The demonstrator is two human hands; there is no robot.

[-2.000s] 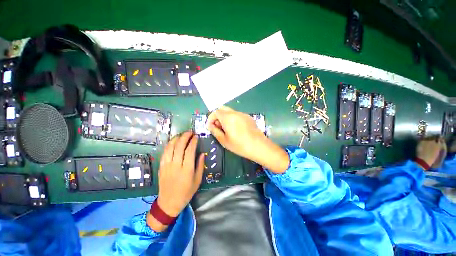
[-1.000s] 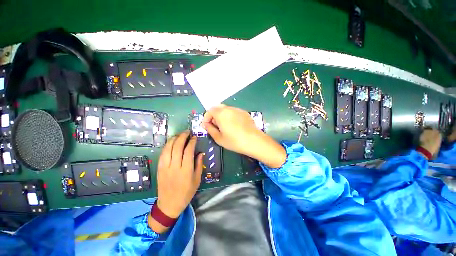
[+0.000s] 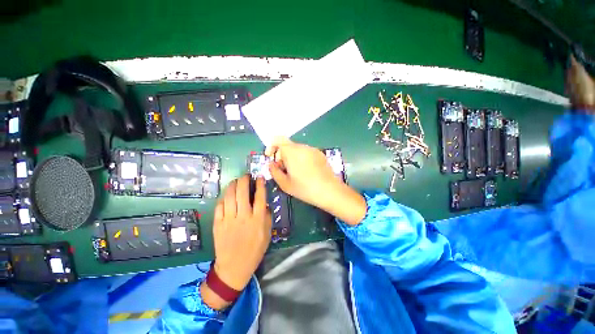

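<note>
A black phone body (image 3: 280, 212) lies upright in front of me, its silver and white board end (image 3: 259, 164) at the top. My left hand (image 3: 243, 228) lies on its left side, fingertips at the board end. My right hand (image 3: 303, 173) has thumb and index finger pinched together over the board end; whether a small part is between them is hidden. A second phone body (image 3: 335, 161) lies partly under my right hand and wrist. A white sheet (image 3: 306, 91) lies just above my hands.
Loose flex parts (image 3: 402, 127) lie right of the sheet. Several phone bodies stand in a row (image 3: 477, 143) farther right; others (image 3: 166, 173) lie left. A head strap (image 3: 85, 72) and round pad (image 3: 63, 193) are far left. A white rail (image 3: 196, 69) runs behind. A coworker's blue sleeve (image 3: 567, 176) is at right.
My left fingertips have shifted slightly toward the board end. My right hand stays pinched there. The coworker's arm at right now reaches up toward the far side. The view has shifted slightly.
</note>
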